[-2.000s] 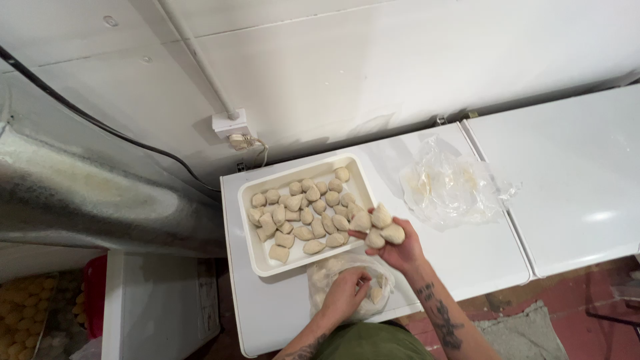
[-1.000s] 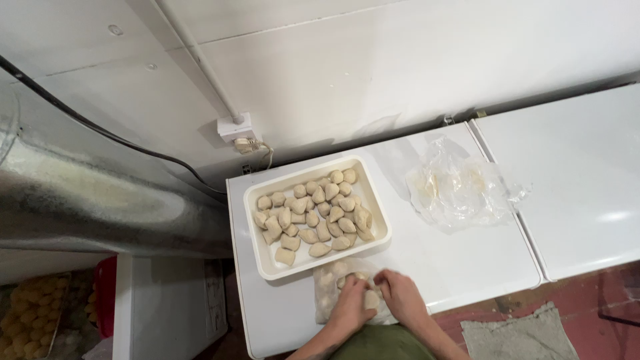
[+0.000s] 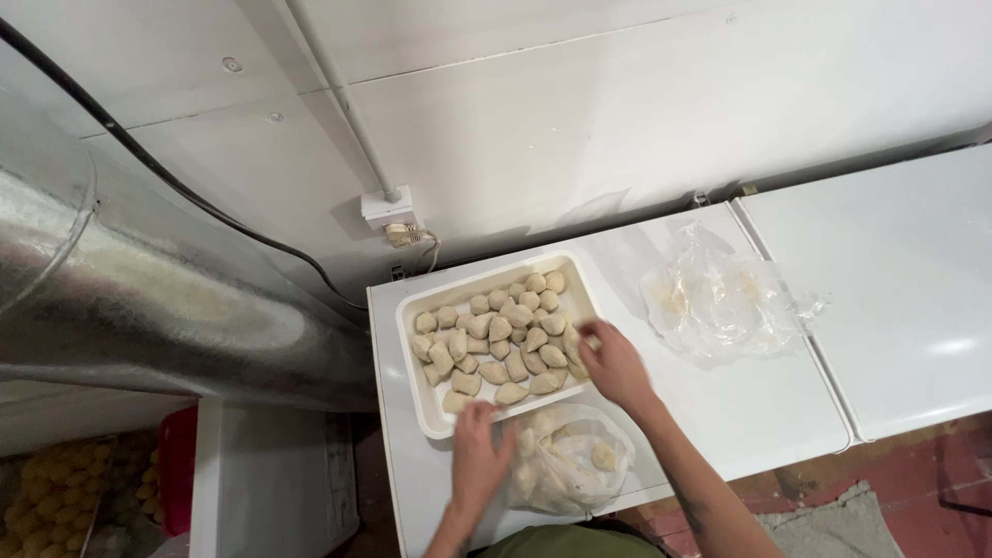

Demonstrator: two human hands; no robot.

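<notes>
A cream plastic tray (image 3: pixel 587 293) holds many floured pieces of dough (image 3: pixel 494 373) on top of a white chest freezer (image 3: pixel 666 418). In front of the tray lies an open clear plastic bag (image 3: pixel 570 457) with several dough pieces inside. My left hand (image 3: pixel 480 453) is over the tray's front edge, left of the bag, with its fingers apart; blur hides whether it touches a piece. At the tray's right side is my right hand (image 3: pixel 614 364), its fingers curled beside the dough pieces there; whether they grip one cannot be told.
Another crumpled clear plastic bag (image 3: pixel 713 302) lies to the right, near the seam with a second freezer lid (image 3: pixel 899 294). A socket with a plug (image 3: pixel 401 235) is on the wall behind. A large metal duct (image 3: pixel 155 310) runs at the left, above a red container (image 3: pixel 178 465).
Both hands have moved from the plastic bag up to the tray, the left to its front edge and the right to its right side. The bag's opening now shows.
</notes>
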